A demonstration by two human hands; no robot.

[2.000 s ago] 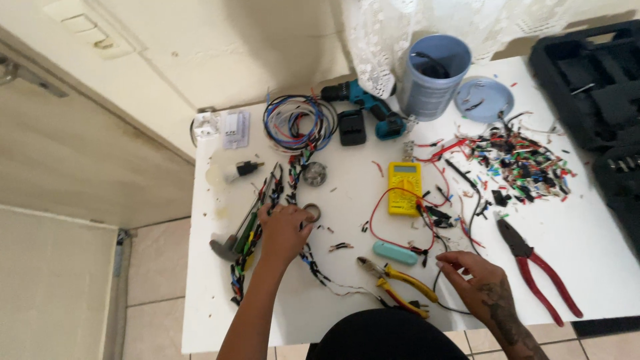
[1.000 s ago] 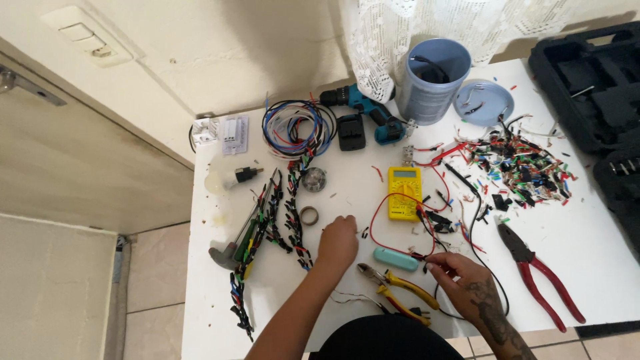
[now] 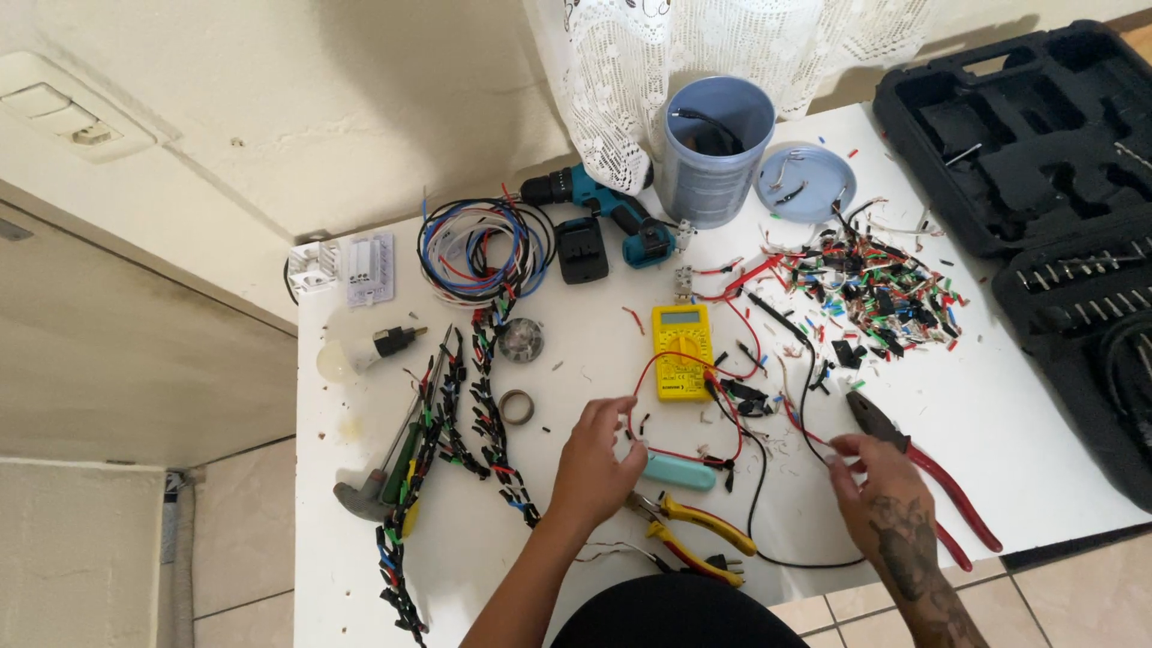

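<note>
My left hand (image 3: 594,459) is over the table beside a turquoise case (image 3: 679,471), its fingers spread and curved around nothing visible. My right hand (image 3: 877,486) is at the black test lead, left of the red-handled pliers (image 3: 936,477); whether its fingertips grip the lead is unclear. Above and between the hands lies a yellow multimeter (image 3: 684,355) with red and black leads. Yellow-handled cutting pliers (image 3: 697,531) rest below the turquoise case. A roll of tape (image 3: 517,407) and a braided bundle of wires (image 3: 490,414) lie left of my left hand.
Wire scraps (image 3: 882,288) are heaped at right, beside an open black tool case (image 3: 1026,153). A blue tub (image 3: 715,171), its lid (image 3: 806,184), a cordless drill (image 3: 603,202) and coiled wires (image 3: 486,252) stand along the back. A bulb (image 3: 346,360) and screwdrivers (image 3: 405,450) lie left.
My left hand has moved right from the tape roll, first to the middle, then up beside the turquoise case. My right hand has shifted right, towards the red-handled pliers.
</note>
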